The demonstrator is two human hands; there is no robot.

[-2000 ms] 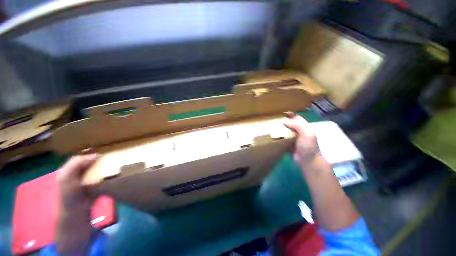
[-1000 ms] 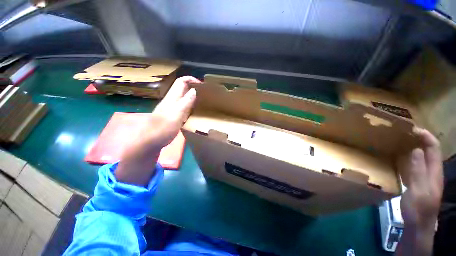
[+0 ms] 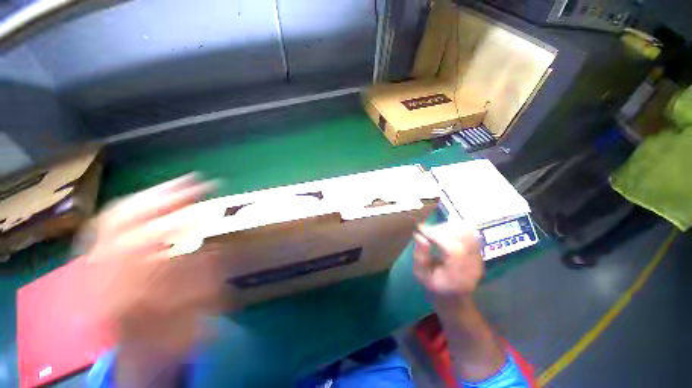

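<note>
A brown cardboard carton [image 3: 296, 261] with a dark label stands on its long edge on the green bench, its lid flap [image 3: 303, 198] lying over the top. My left hand [image 3: 155, 265] is strongly blurred at the carton's left end, fingers spread, nothing seen in it. My right hand [image 3: 448, 258] is at the carton's right end with curled fingers. Whether it grips the edge is not clear. A flat red item [image 3: 57, 322] lies on the bench at the left, partly behind my left hand.
A white bench scale [image 3: 485, 198] stands right of the carton. A closed labelled carton [image 3: 421, 114] lies at the back beside a large open carton [image 3: 508, 76]. Another carton [image 3: 57, 201] is at the far left. A person in yellow-green [image 3: 656, 167] is at the right.
The carton's lid, which stood up behind it, now lies folded over the top. My left hand has come off the carton's upper corner. The view has turned right, showing the scale fully.
</note>
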